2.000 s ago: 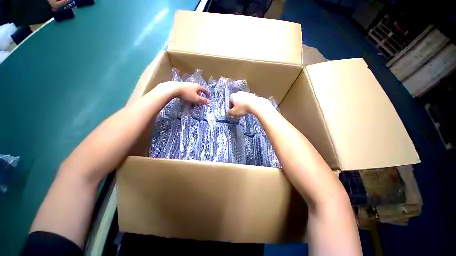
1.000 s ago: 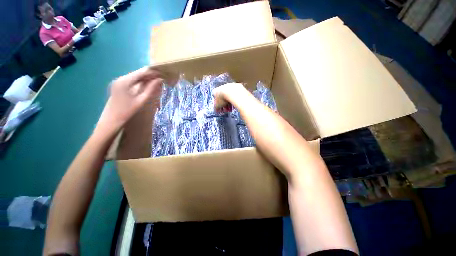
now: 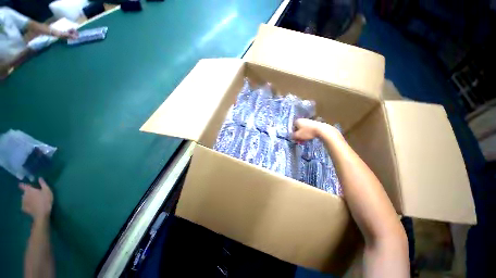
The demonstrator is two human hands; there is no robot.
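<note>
The open carton (image 3: 261, 209) holds rows of upright bubble-wrapped units (image 3: 255, 122). My right hand (image 3: 308, 131) is inside the carton at the rows, its fingers curled against the wrapping; whether it grips a unit is hidden. My left hand (image 3: 37, 200) is over the green surface at the far left, fingers apart and empty. It is just below a loose bubble-wrapped unit (image 3: 27, 155), which shows a dark item through clear plastic.
The green worktable (image 3: 109, 108) has a pale metal edge rail (image 3: 147, 217) beside the carton. Another person's hand (image 3: 69, 35) is at a wrapped pack (image 3: 90, 36) across it. Carton flaps (image 3: 429, 157) stick outward. Flattened cardboard lies at lower right.
My left hand has left the carton and moved far left over the green surface. My right hand stays in the carton. The left flap now lies folded out over the table. The view has shifted left.
</note>
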